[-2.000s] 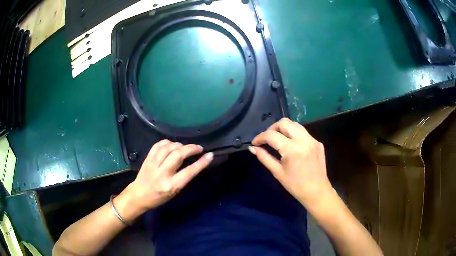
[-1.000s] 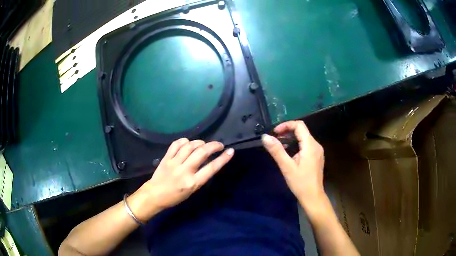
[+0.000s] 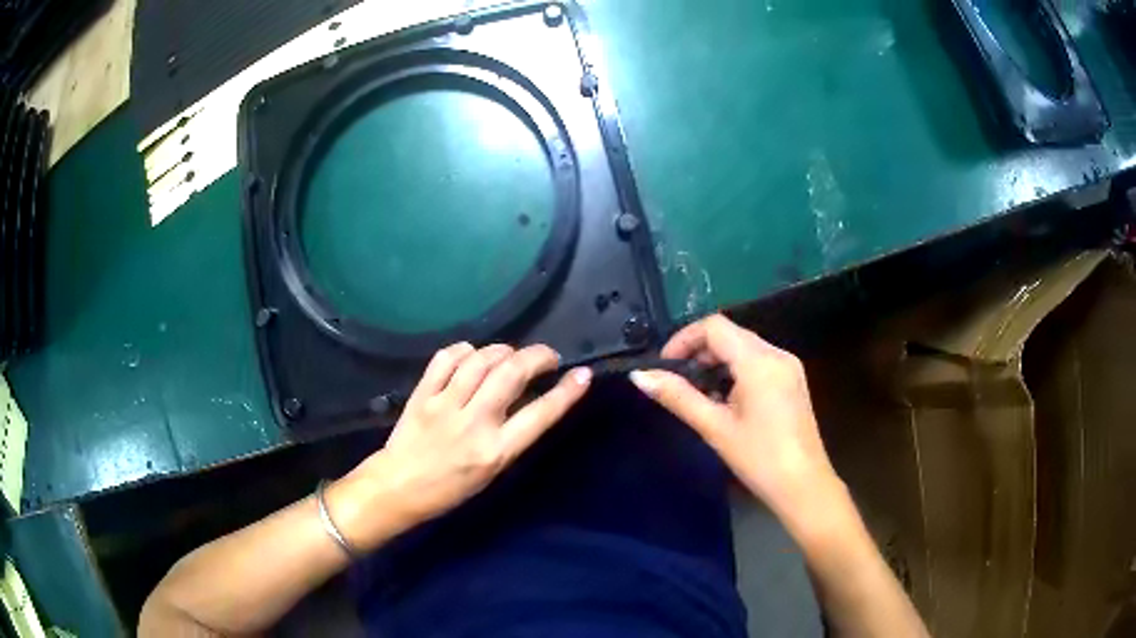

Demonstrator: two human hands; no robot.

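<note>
A square black plastic frame [image 3: 424, 358] with a large round opening lies on the green bench top, its near edge overhanging toward the dark blue clothing. A thin black strip [image 3: 613, 366] runs along the near edge between my hands. My left hand [image 3: 480, 418] has its thumb and fingertips on the near edge and the strip there. My right hand [image 3: 754, 405] pinches the strip's right part between thumb and fingers, near the frame's near right corner. The strip's right end is partly hidden by my fingers.
A black strip sheet [image 3: 212, 50] and pale backing paper [image 3: 175, 193] lie behind the frame. Stacked black frames [image 3: 19, 237] stand at the left. Another black frame [image 3: 1059, 119] lies at the far right. A brown cardboard box [image 3: 972, 436] is below the bench edge at right.
Over two seconds the frame has shifted left in view and my hands now work nearer its right corner. Since one second ago, my right thumb has moved slightly left and down.
</note>
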